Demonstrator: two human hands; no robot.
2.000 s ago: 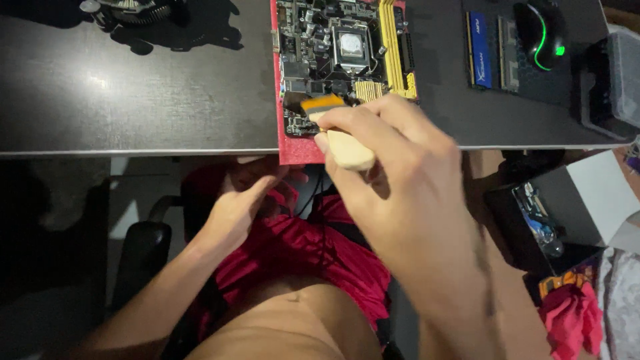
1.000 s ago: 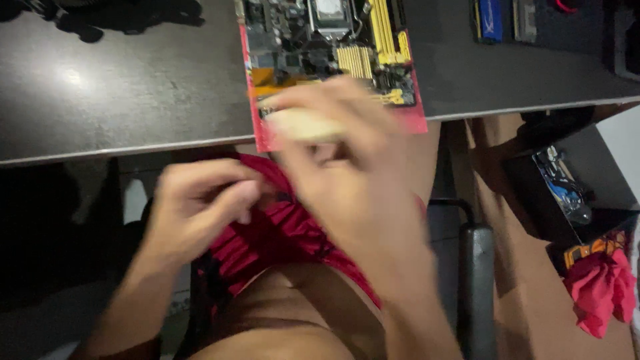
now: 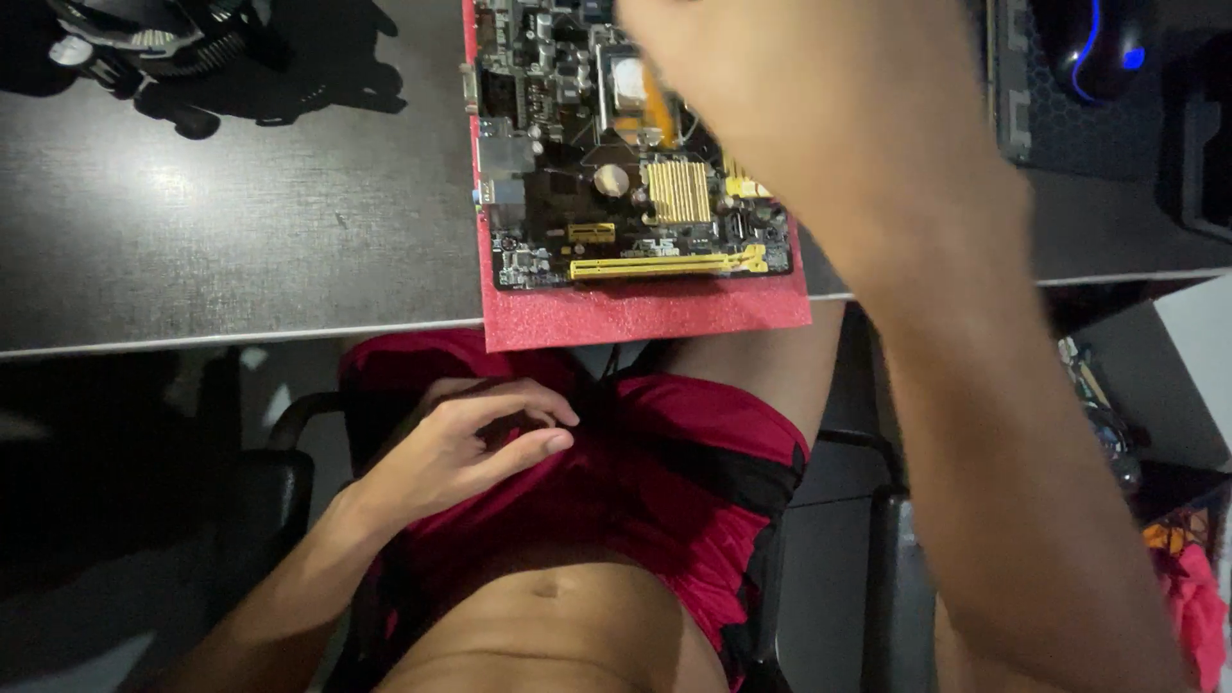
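A computer motherboard [image 3: 549,192] lies on a red foam sheet [image 3: 645,318] that juts over the desk's front edge. My right hand [image 3: 760,77] is above the board's upper right part, its fingers cut off by the top of the view. Orange bristles of a brush [image 3: 659,111] show beside it, blurred, at the CPU socket [image 3: 608,82]; the handle is hidden behind the hand. Below the socket sit a round coin cell [image 3: 611,180] and a gold heatsink [image 3: 679,191]. My left hand [image 3: 491,433] hangs over my lap, fingers slightly curled and apart, holding nothing.
A black CPU cooler [image 3: 183,48] stands on the desk [image 3: 241,221] at the upper left. At the upper right are a memory module [image 3: 1011,87] and a lit black mouse [image 3: 1092,48]. A box with parts [image 3: 1107,414] and a pink cloth [image 3: 1193,606] lie low at the right.
My right hand with the brush has moved from the board's near left corner up to the CPU socket area. My left hand stays low over my lap.
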